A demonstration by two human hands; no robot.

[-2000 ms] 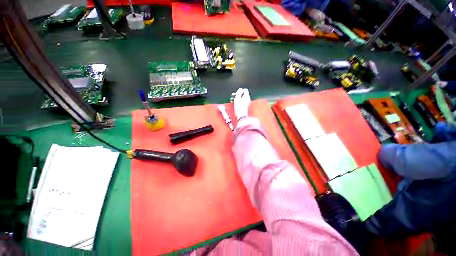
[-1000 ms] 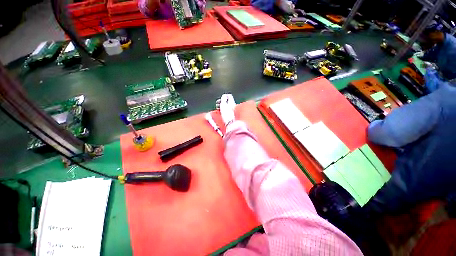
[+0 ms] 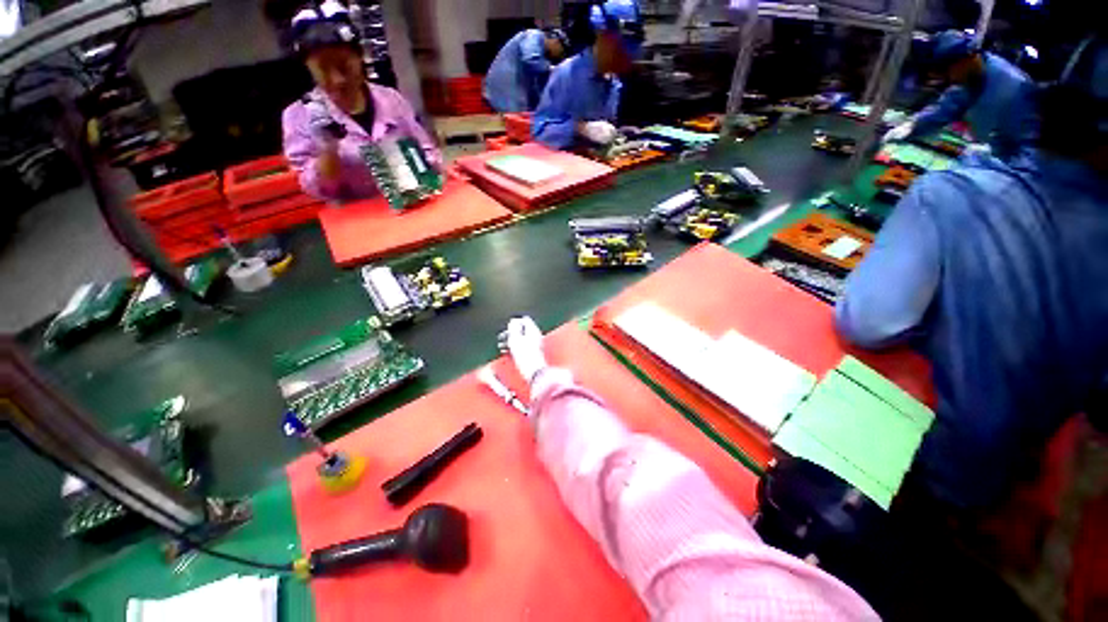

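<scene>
My right hand (image 3: 523,349), in a white glove below a pink sleeve, rests at the far edge of the red mat (image 3: 547,535) beside the belt. Its fingers look curled, but it is too small to tell whether they hold anything. A thin white-handled tool (image 3: 501,389) lies just left of it. A black stick tool (image 3: 431,464), a black round-headed corded tool (image 3: 419,538) and a yellow pot (image 3: 341,471) with a blue pen (image 3: 295,425) are farther left. My left hand is not in view.
Green circuit boards (image 3: 349,377) and smaller yellow-part boards (image 3: 419,289) sit on the dark belt (image 3: 510,273). White and green cards (image 3: 857,425) lie on stacked red boards at right. A person in blue (image 3: 996,267) sits close at right; others work across the belt.
The head view has tilted up, so the mat and tools appear lower and more people show. My right hand stays at the mat's far edge. The person opposite is now seen holding a board.
</scene>
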